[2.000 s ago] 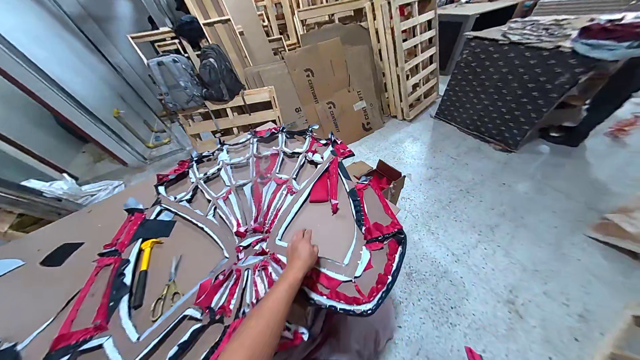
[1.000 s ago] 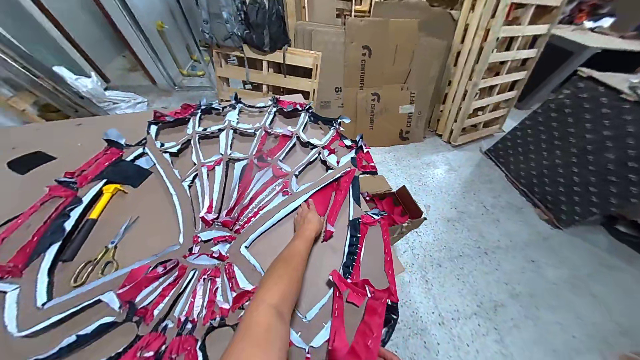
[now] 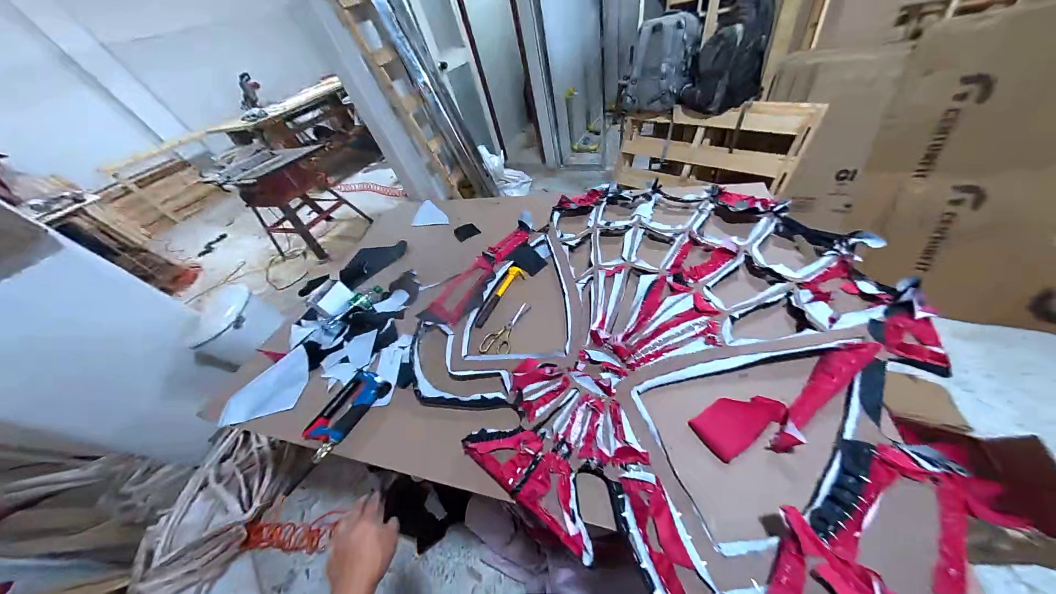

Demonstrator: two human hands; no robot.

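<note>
One of my hands (image 3: pixel 363 540) shows low in the view, off the table's front edge and just below a blue and red pneumatic stapler (image 3: pixel 346 408); I take it for my left hand, and its fingers are partly hidden. My right hand is out of view. On the brown table lies a large web-shaped panel (image 3: pixel 594 379) of red, white and black fabric strips. A hammer with a yellow head (image 3: pixel 499 295) and gold-handled scissors (image 3: pixel 505 332) lie inside its left part. A loose red fabric piece (image 3: pixel 734 425) rests on the right part.
Fabric scraps (image 3: pixel 351 338) cover the table's left end, near a white bucket (image 3: pixel 235 322). An orange coiled hose (image 3: pixel 289 536) hangs below the front edge. A cardboard box (image 3: pixel 990 462) stands at the right. Backpacks (image 3: pixel 660 62) rest on a wooden pallet (image 3: pixel 709 144) behind.
The view has swung left, showing the stapler and scraps. The hand that touched red fabric on the panel's right part is no longer there; a hand now shows off the front edge.
</note>
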